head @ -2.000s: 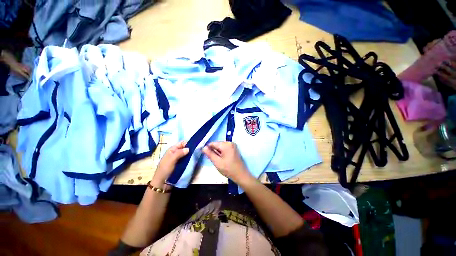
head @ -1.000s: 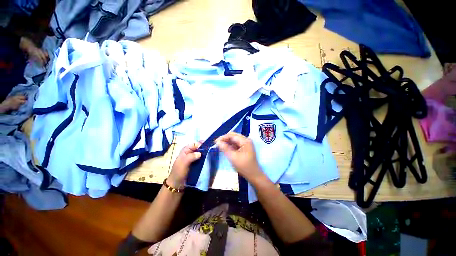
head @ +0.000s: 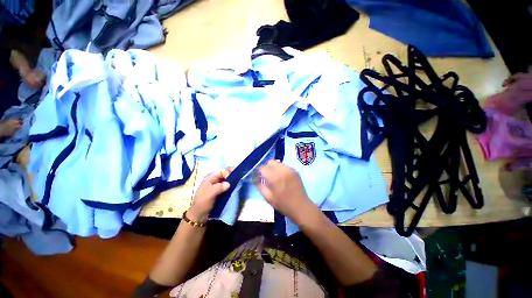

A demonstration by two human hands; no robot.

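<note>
A light blue uniform shirt point(head: 239, 119) with white collar and navy trim lies open in front of me. Its embroidered badge point(head: 305, 153) faces up on the right front. My left hand point(head: 211, 192) pinches the lower part of the navy button placket point(head: 251, 158), which runs diagonally up to the collar. My right hand point(head: 280, 183) is just right of the placket, fingers curled and blurred. Whether it holds something small cannot be told. A black hanger part point(head: 272, 53) shows at the shirt's collar.
Stacked shirts point(head: 96, 145) hang over the table edge at left, with grey-blue garments point(head: 111, 26) beyond. Black hangers point(head: 429, 134) are heaped at right. Black cloth point(head: 315, 23) and a blue garment point(head: 431, 29) lie at the far side. Another person's hand point(head: 34, 77) shows at far left.
My right hand has drawn back slightly right and down from the placket. My left hand still pinches the placket, a little lower. The view has shifted slightly.
</note>
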